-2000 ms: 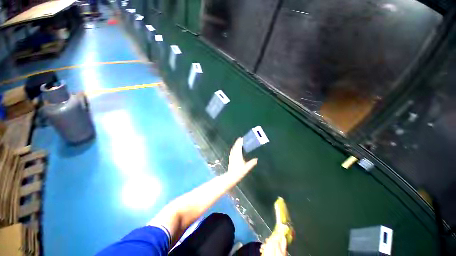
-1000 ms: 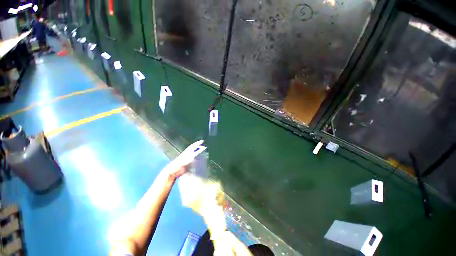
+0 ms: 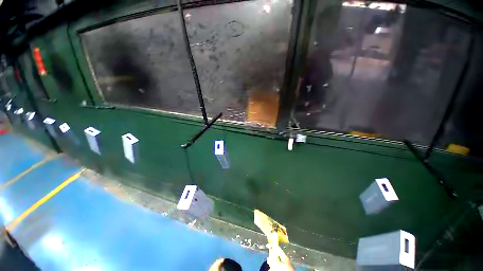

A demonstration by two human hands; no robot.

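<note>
My right hand (image 3: 279, 259) is at the bottom edge, right of centre, shut on a yellow cloth (image 3: 271, 226) that sticks up flat from it. A small pale patch beside my dark knee at the bottom edge may be part of my left hand; its state cannot be told. A light-grey housing (image 3: 196, 202) hangs to the left of the cloth, tilted, with a dark slot in its white end. Another housing (image 3: 385, 251) hangs at the lower right, with one (image 3: 378, 197) above it. No hand touches a housing.
More housings (image 3: 130, 148) hang in a row towards the left. Black hanger bars (image 3: 201, 131) hang before the dirty windows (image 3: 241, 63). The green wall (image 3: 296, 180) runs behind, above the blue floor (image 3: 106, 227) with yellow lines.
The view has swung right. My left hand, earlier at a housing, has come away from it. My right hand with the yellow cloth is now apart from that housing.
</note>
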